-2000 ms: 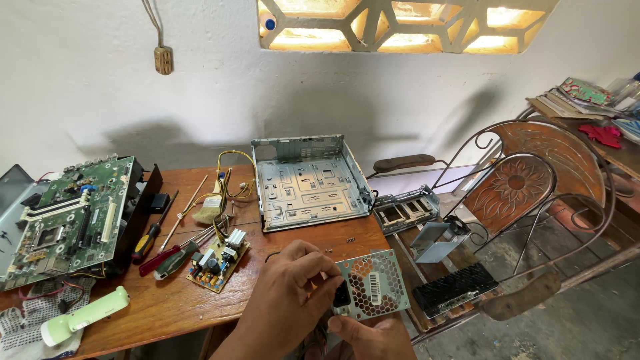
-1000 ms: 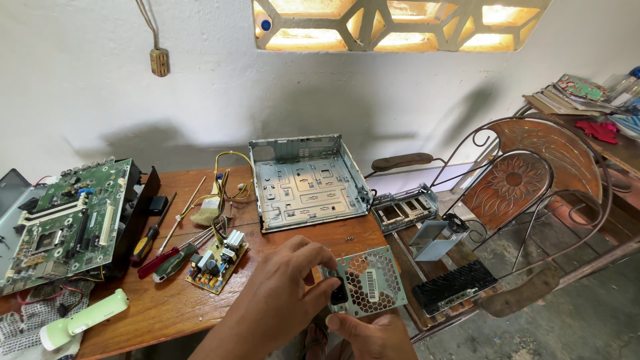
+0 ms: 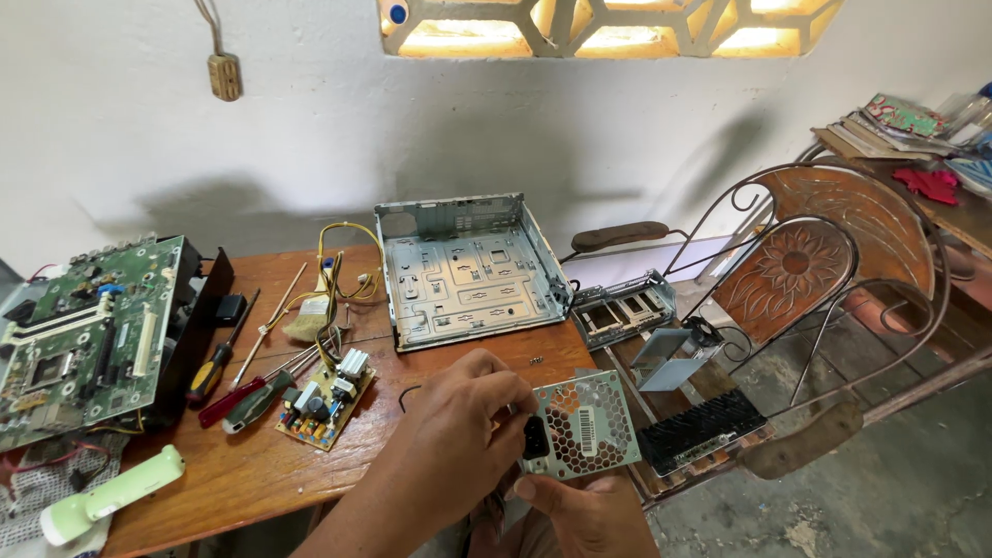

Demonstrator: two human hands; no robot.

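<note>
My right hand (image 3: 585,511) grips the lower edge of a metal power supply panel (image 3: 616,422), its thumb on the near edge. The panel has a honeycomb grille and a barcode label. Fingers of my left hand (image 3: 473,418) pinch at the black power inlet socket (image 3: 535,436) on the panel's left side; what lies between the fingertips is hidden. A power supply circuit board (image 3: 325,403) with yellow and black wires rests on the wooden table left of my hands. Several small screws (image 3: 536,360) lie beyond the panel.
An open metal computer case (image 3: 473,287) stands behind my hands. To the left are screwdrivers (image 3: 211,372), a brush (image 3: 310,314), a green motherboard (image 3: 93,333) and a light green flashlight (image 3: 116,496). A metal chair (image 3: 802,263) at the right holds a drive bracket (image 3: 624,314) and a black metal part (image 3: 705,430).
</note>
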